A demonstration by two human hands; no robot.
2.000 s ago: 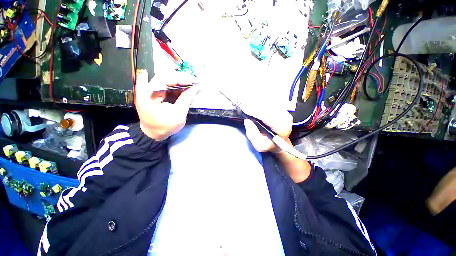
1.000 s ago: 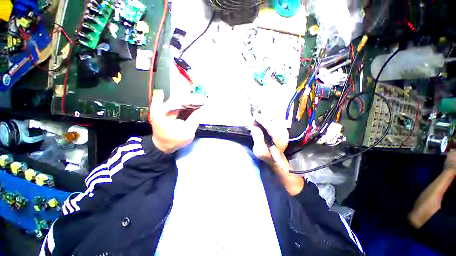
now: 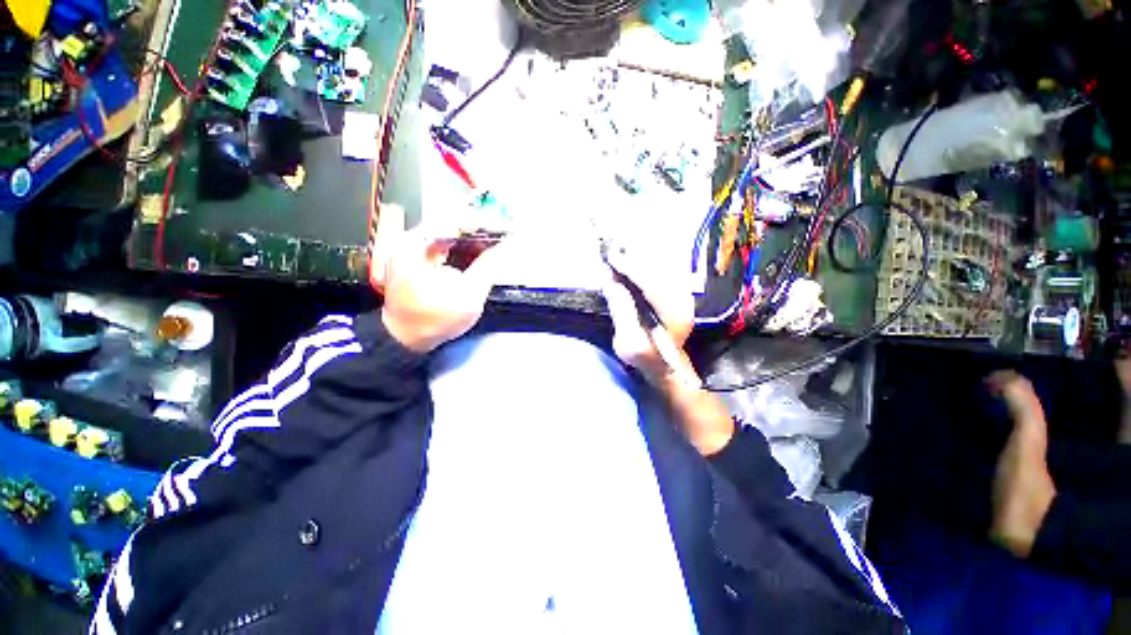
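Note:
My left hand is closed on dark tweezers at the front edge of the white work sheet. A small green circuit board lies just beyond its fingertips, with a red lead running up from it to a black clip. My right hand holds the soldering iron like a pen, its tip pointing up and left over the sheet. The tip is washed out by glare. Its black cord runs off to the right.
Two small boards lie at the sheet's right side. A wire bundle and a gridded tray are at the right. Larger green boards are upper left. A blue bin is lower left. Another person's hand is at right.
The view has shifted, bringing the round coiled item at the top into sight. The iron's tip has drawn back from near the board. The other person's hand has moved. My grips are unchanged.

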